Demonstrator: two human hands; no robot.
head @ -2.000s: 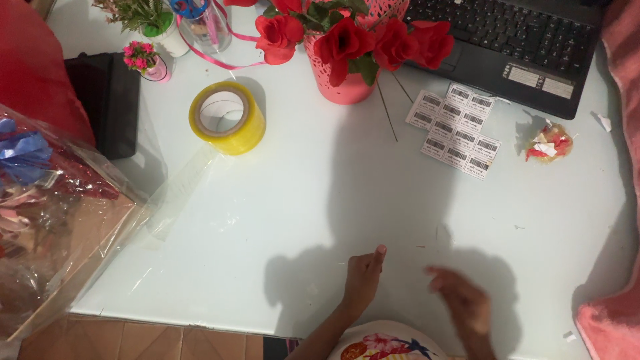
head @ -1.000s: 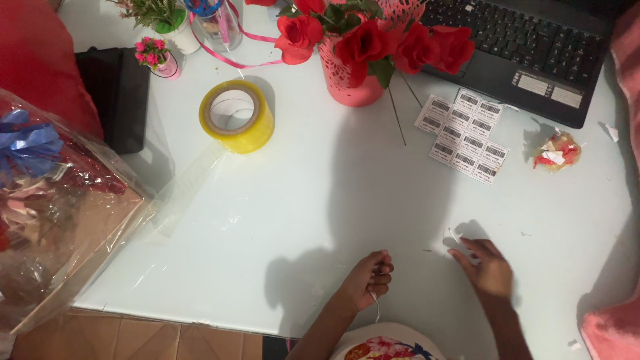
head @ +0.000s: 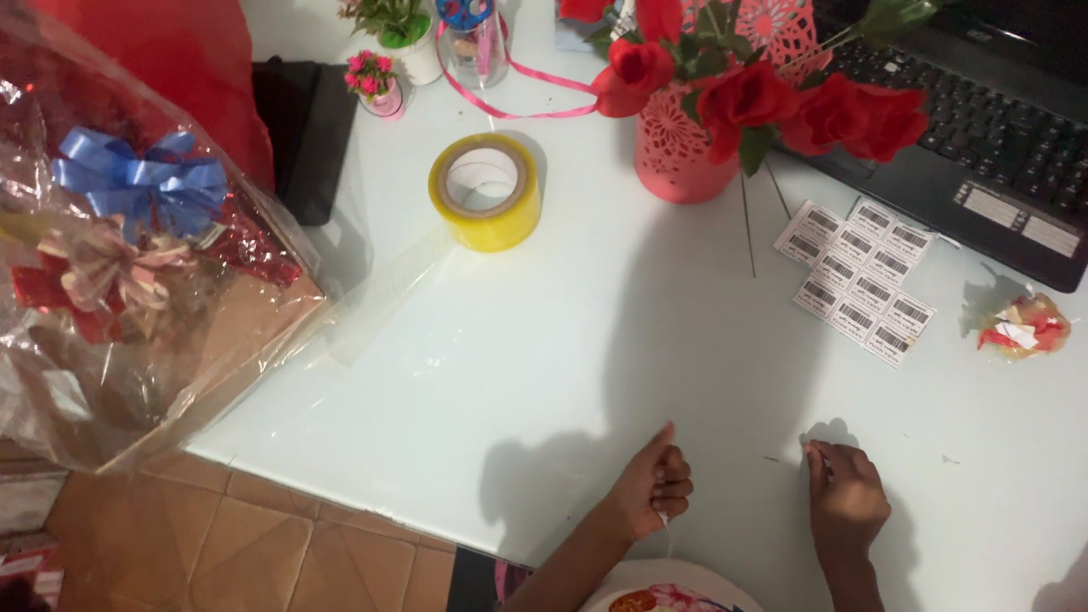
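Near the front edge of the white table, my left hand (head: 659, 489) is closed in a fist, with the thumb along the top. A thin white thread (head: 668, 537) hangs from its lower fingers. To its right, my right hand (head: 850, 501) rests low over the tabletop, thumb and index fingertip together; whether something small is between them is not clear. A short dark strand (head: 771, 460) lies on the table between the hands. Below them, at the bottom edge, shows a light cloth with a floral print (head: 671, 599).
A yellow tape roll (head: 484, 191) has its strip pulled out toward a cellophane-wrapped package (head: 246, 331) with bows. Behind stand a pink pot (head: 684, 161) of artificial red roses and a laptop (head: 935, 170). Barcode stickers (head: 858, 280) and a crumpled scrap (head: 1024, 327) lie at the right.
My right hand's thumb and index finger, apart a second ago, have come together. My left hand remains closed near the table's front edge. The view has shifted somewhat.
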